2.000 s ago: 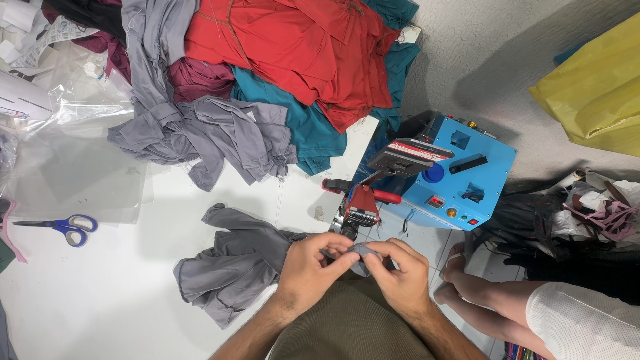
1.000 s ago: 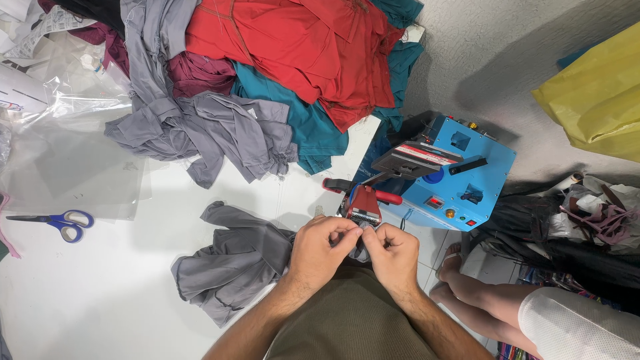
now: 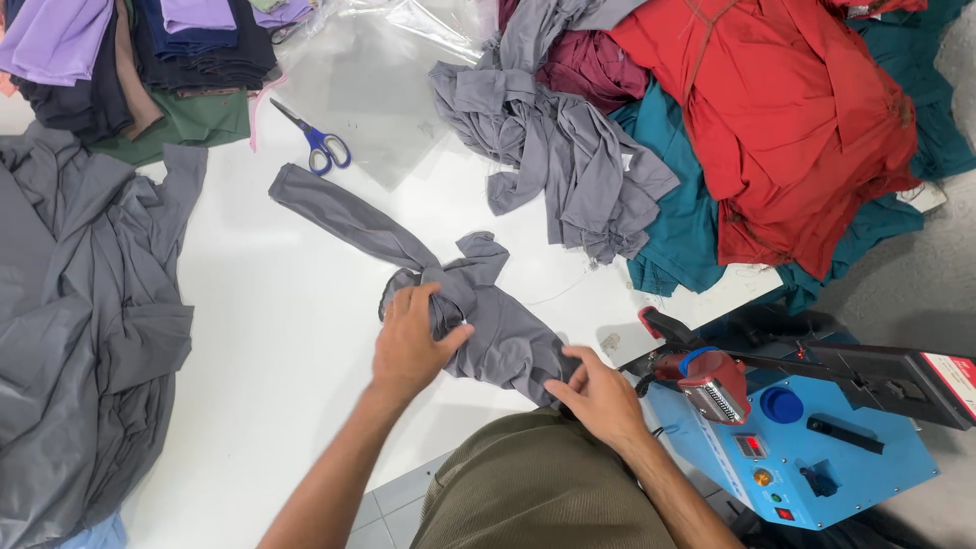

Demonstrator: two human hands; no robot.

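A grey fabric garment [image 3: 499, 328] lies rumpled on the white table, one long sleeve stretched toward the blue-handled scissors [image 3: 324, 149]. My left hand [image 3: 415, 335] has hold of the bunched cloth at its left part, thumb and fingers around a fold. At the garment's right end, near the table edge, my right hand [image 3: 598, 393] is at the dark cloth with thumb and forefinger apart; whether it grips the cloth is unclear. To the right of that hand stands a blue machine [image 3: 793, 442] with a red-and-metal head [image 3: 713, 389] and black arms.
Loose grey garments [image 3: 579, 168] lie behind, beside a teal pile [image 3: 675, 229] and a tied red bundle [image 3: 793, 122]. More grey clothing [image 3: 84, 335] covers the table's left side. Folded purple and dark garments [image 3: 61, 38] are at the back left, and clear plastic [image 3: 381, 84] lies near the scissors.
The view has swung left. My hands were close together in front of the machine's red head; now they are apart over the table. The grey garment is now spread with its sleeve extended.
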